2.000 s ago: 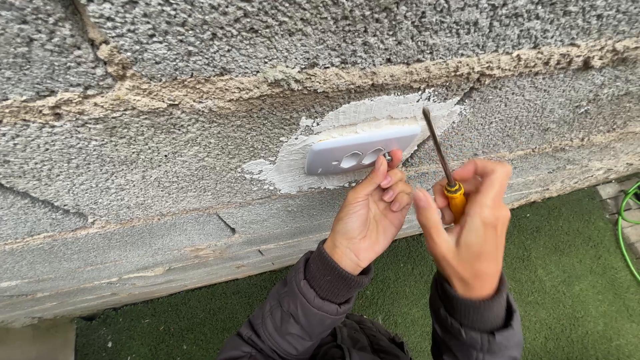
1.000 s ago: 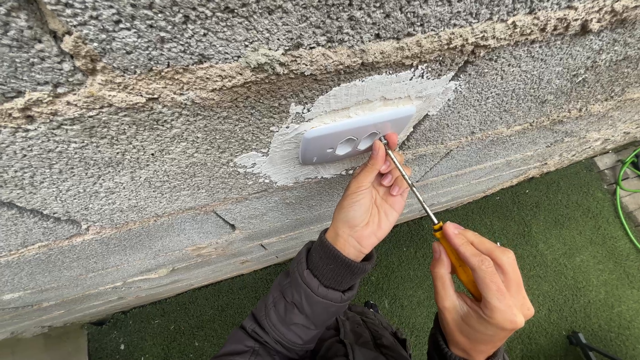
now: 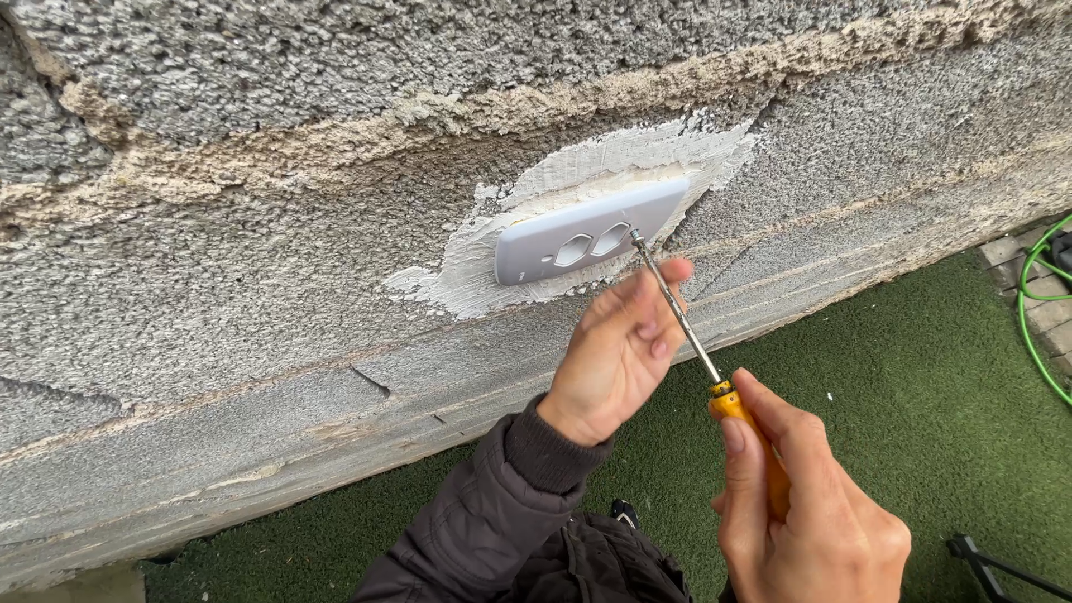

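A white outlet cover plate (image 3: 548, 239) with two hexagonal openings sits tilted on the block wall, over a patch of white plaster (image 3: 578, 167). A metal screw (image 3: 636, 235) stands in the plate's right-hand hole, part of its shank showing. The tip of a screwdriver (image 3: 682, 322) with a yellow handle meets the screw's head. My right hand (image 3: 804, 502) grips that handle, lower right of the plate. Just below the plate is my left hand (image 3: 615, 356), its fingers loosely curled near the screwdriver's shaft; it holds nothing that I can see.
Rough grey concrete blocks (image 3: 251, 276) with beige mortar joints rise in front of me. Green artificial turf (image 3: 904, 402) covers the ground at the wall's foot. A bright green hose (image 3: 1026, 314) lies on pavers at right, and a black metal leg (image 3: 997, 569) stands at lower right.
The screwdriver, earlier pointing upward away from the plate, has come to the screw. My left fingers, which were at the screw a second ago, have moved off it and down.
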